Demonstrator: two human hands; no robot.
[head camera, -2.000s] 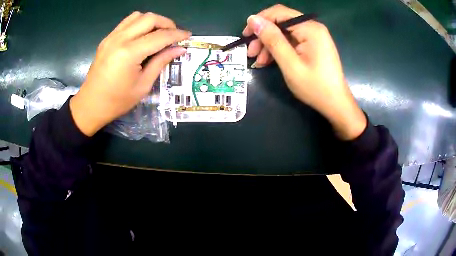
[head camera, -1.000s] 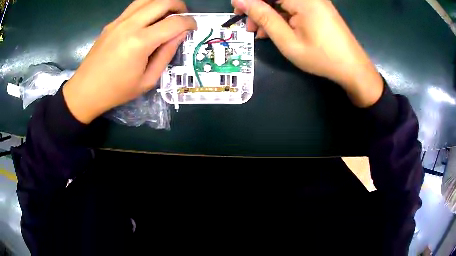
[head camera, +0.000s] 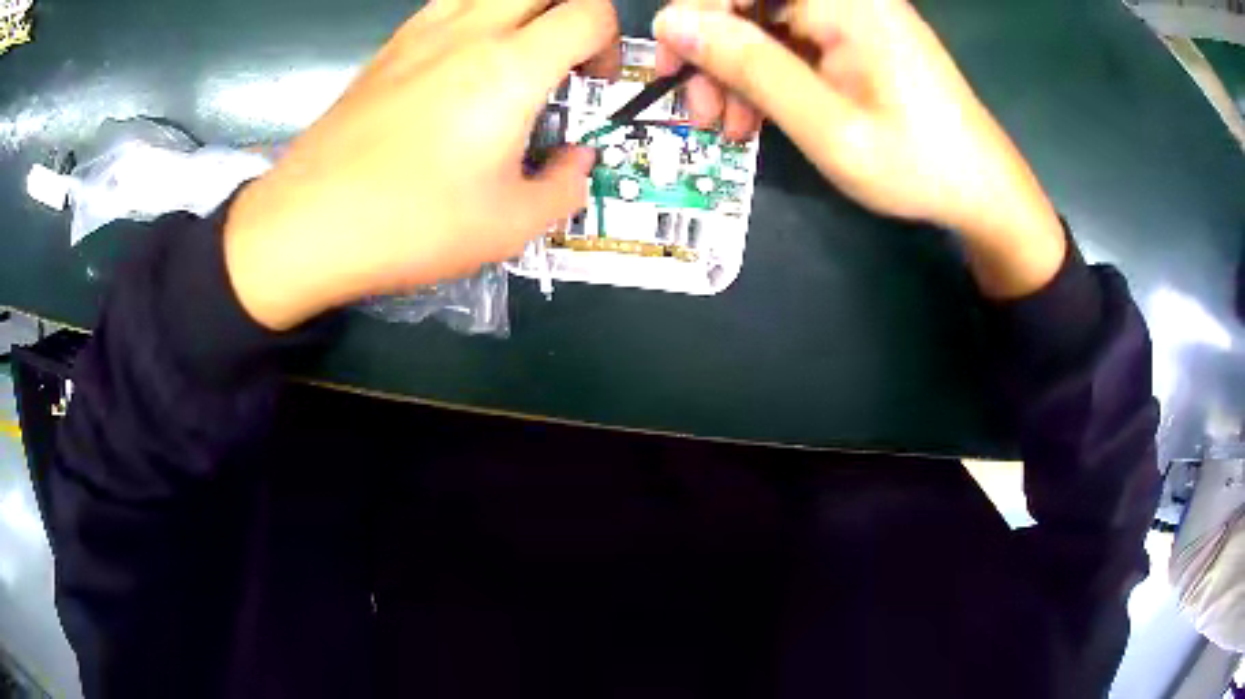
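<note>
The open white socket housing (head camera: 710, 270) lies on the dark green bench. My left hand (head camera: 437, 157) covers its left side, thumb tip at the green wire (head camera: 602, 212); whether it grips the housing is hard to tell. My right hand (head camera: 833, 103) holds the slim black stick tool (head camera: 642, 101) above the housing, its tip by the green wire near my left thumb. The green circuit board (head camera: 642, 187) sits in the right part. A brass contact strip (head camera: 628, 247) runs along the near edge; the far strip is mostly hidden by my fingers.
A crinkled clear plastic bag (head camera: 164, 180) lies left of the housing, partly under my left forearm, with a white plug (head camera: 49, 186) at its far end. Gold pieces (head camera: 14, 25) show at the far left corner. The bench's near edge (head camera: 614, 428) curves before me.
The housing appears further right in view. The tool tip has moved from the housing's far edge down to the green wire, and my left thumb has come over the housing beside it.
</note>
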